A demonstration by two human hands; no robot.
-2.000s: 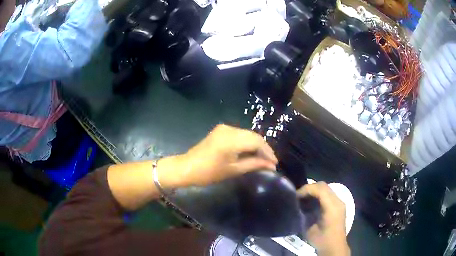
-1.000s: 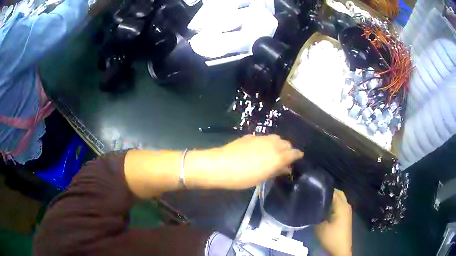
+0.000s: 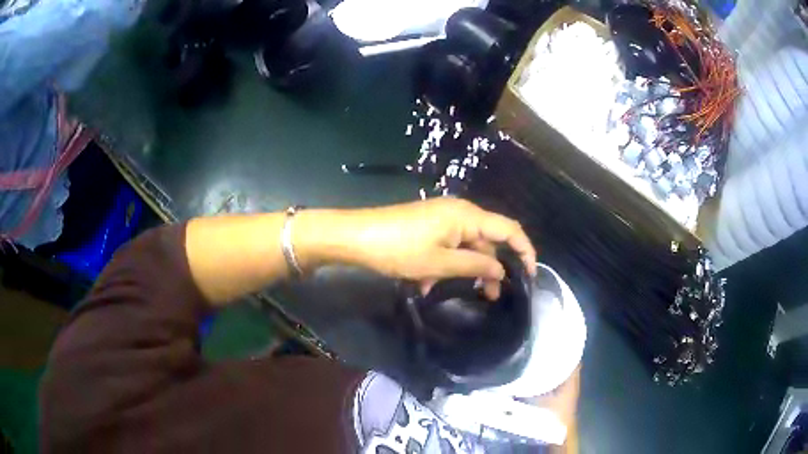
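My left hand (image 3: 470, 244), with a bracelet at the wrist, reaches in from the left. Its fingers curl over the edge of a glossy black cup (image 3: 470, 341). The cup lies against the round ring of a white housing (image 3: 560, 332), low in the middle. The housing's flat arms point towards the bottom edge. Only a part of my right hand (image 3: 567, 403) shows, at the right side of the housing; its fingers are hidden behind it.
Black leads (image 3: 576, 239) with tiny light tips lie beside the carton (image 3: 602, 191) of small white parts and red-orange wires. More black cups (image 3: 292, 49) and white housings (image 3: 399, 19) lie at the back. A person's blue sleeve (image 3: 66, 44) is at upper left.
The black cup has moved left, uncovering more of the white ring. My left hand has shifted up slightly and its fingers now curl over the cup's edge. The view has shifted, moving the back items up.
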